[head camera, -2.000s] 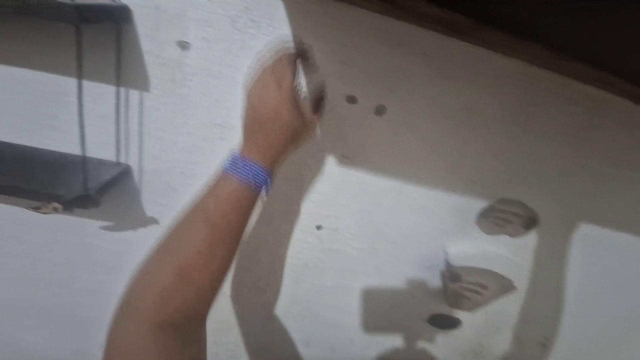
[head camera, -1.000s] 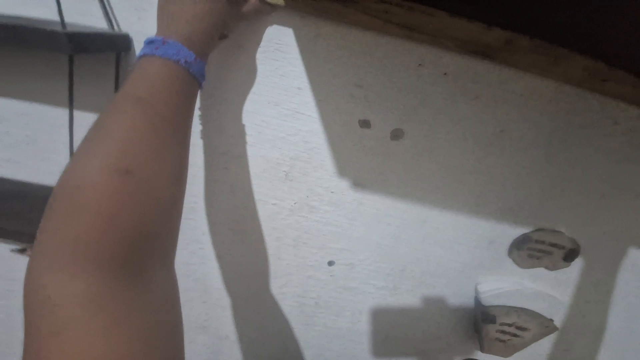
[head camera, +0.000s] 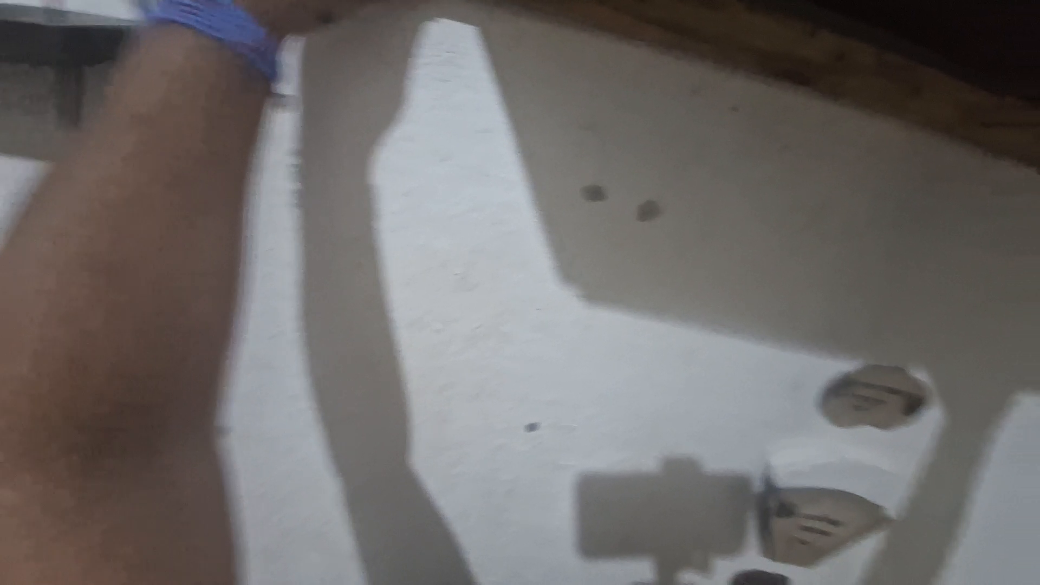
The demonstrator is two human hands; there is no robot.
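My left arm rises along the left side of the view, with a blue-purple band (head camera: 219, 32) around its wrist. Only the base of my left hand (head camera: 313, 12) shows at the top edge, beside the white painted wall (head camera: 479, 244); its fingers are cut off by the frame, so any grip is hidden. Shadows of an arm and of a boxy device fall on the wall. Nowhere in the view is my right hand.
A wooden beam (head camera: 780, 69) runs along the wall's upper edge. Two small dark spots (head camera: 594, 193) mark the wall. At lower right are a rounded broken patch (head camera: 873, 396) and a wedge-shaped recess (head camera: 825, 524). A dark shelf (head camera: 65, 45) stands at upper left.
My left hand has moved up toward the wall's top edge and mostly out of view; two seconds ago it showed whole against the wall. The arm now fills more of the left side.
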